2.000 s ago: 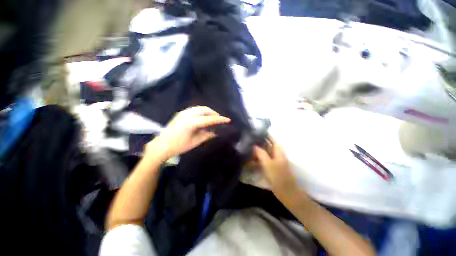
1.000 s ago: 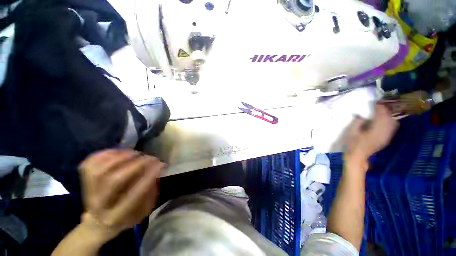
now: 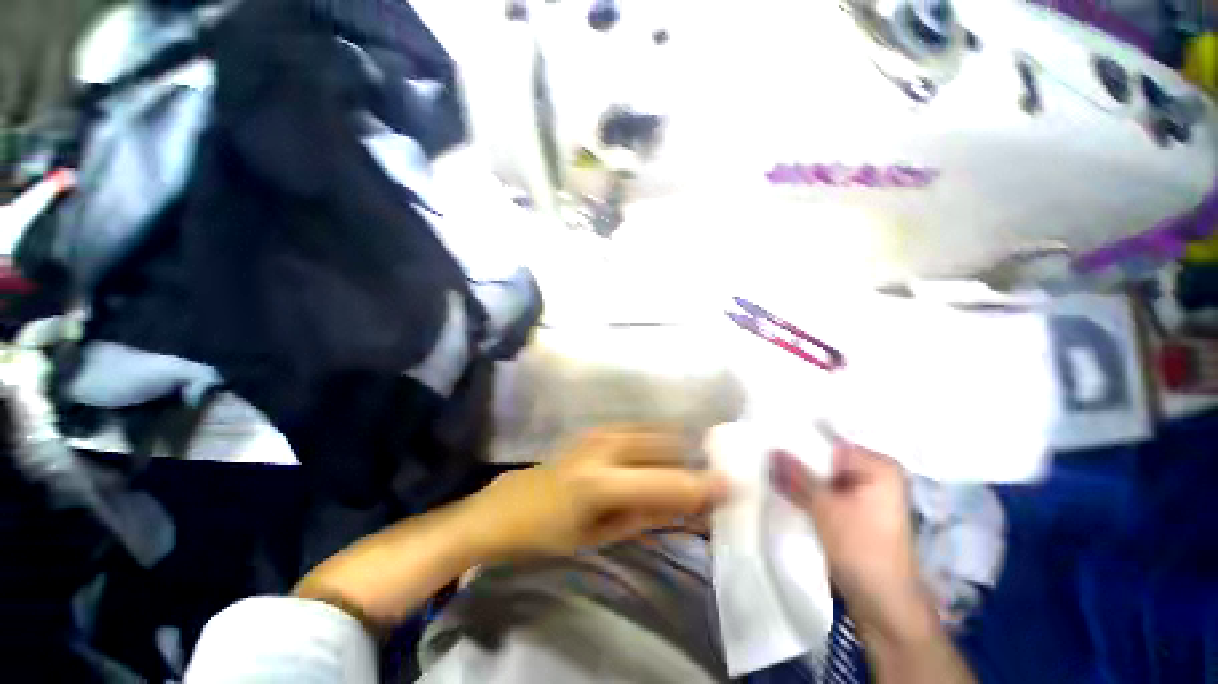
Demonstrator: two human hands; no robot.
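A white cloth piece (image 3: pixel 764 575) hangs at the front edge of the table, between my hands. My left hand (image 3: pixel 608 492) pinches its upper left edge. My right hand (image 3: pixel 855 515) holds its upper right side; the fingers are blurred. The dark garment (image 3: pixel 307 254) with pale grey-blue parts lies on the left of the machine. The red-handled thread snips (image 3: pixel 788 337) lie on the white bed, beyond the white piece. The cream-white sewing machine (image 3: pixel 855 107) stands behind them. Its needle area is overexposed.
A stack of white cut pieces (image 3: pixel 968 388) lies at the right of the bed. Beside it is a flat white item with a dark mark (image 3: pixel 1098 368). Blue baskets (image 3: pixel 1109 548) stand below at the right. Dark cloth hangs at the lower left.
My right hand has come back from the white stack at the right with a white piece. My left hand has moved right from beside the dark garment and now holds that piece too. The view has shifted.
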